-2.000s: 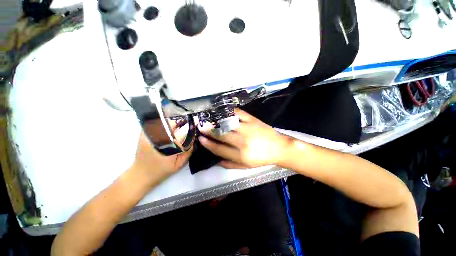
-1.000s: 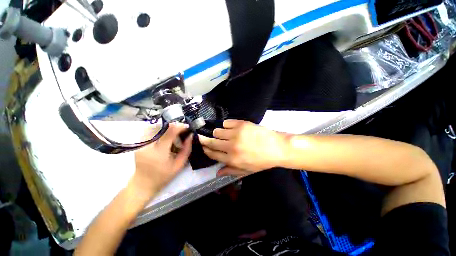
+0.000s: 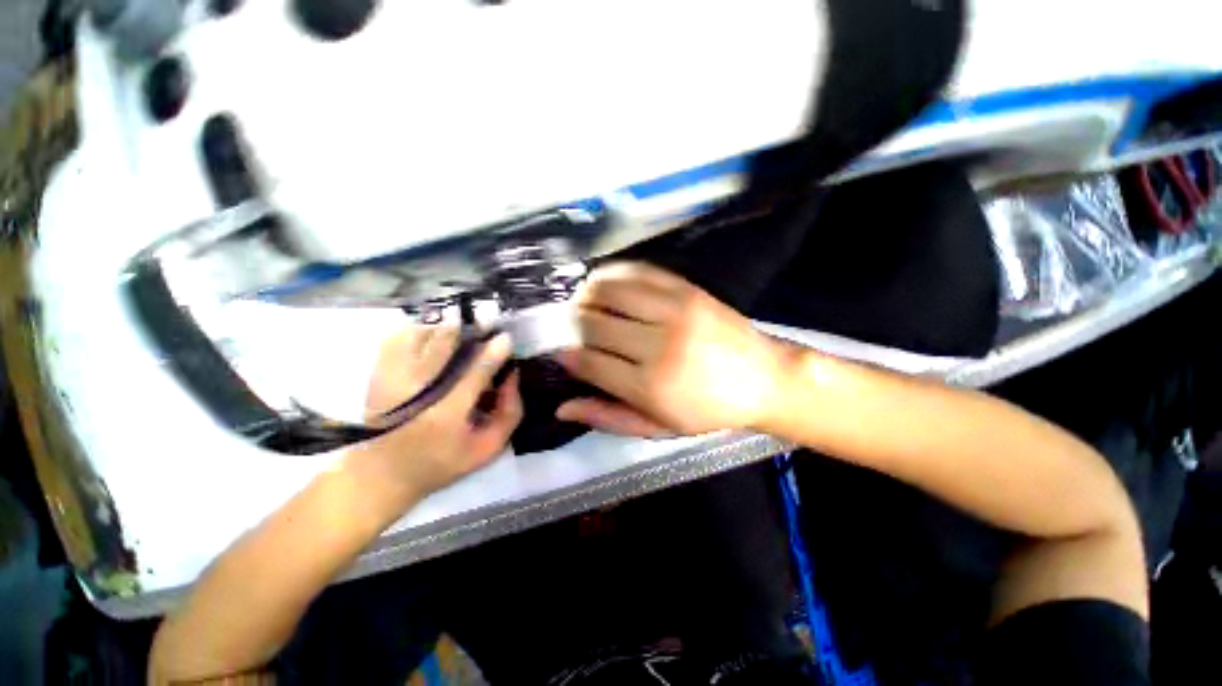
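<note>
A black garment (image 3: 885, 261) lies under the arm of the white sewing machine (image 3: 536, 121), and its near end runs between my hands. My right hand (image 3: 670, 355) rests on the cloth just right of the needle area, fingers bent and pressing it. My left hand (image 3: 449, 409) is at the left of the foot, fingertips bent at the cloth's left edge, partly behind the dark curved guard (image 3: 201, 355). The metal presser foot area (image 3: 536, 282) is blurred, and a pale block (image 3: 547, 328) hides some of the cloth. Whether my left fingers pinch the cloth is unclear.
A black fabric strip (image 3: 891, 67) hangs over the machine head. At the right of the table are a clear plastic packet (image 3: 1065, 248) and red loops (image 3: 1177, 194). The table's front edge (image 3: 617, 496) runs below my hands. A blue edge (image 3: 804, 576) shows below the table.
The camera view has shifted and turned. My right hand's fingers have moved up beside the foot. My left hand stays left of the foot. The black cloth's near end remains between my hands.
</note>
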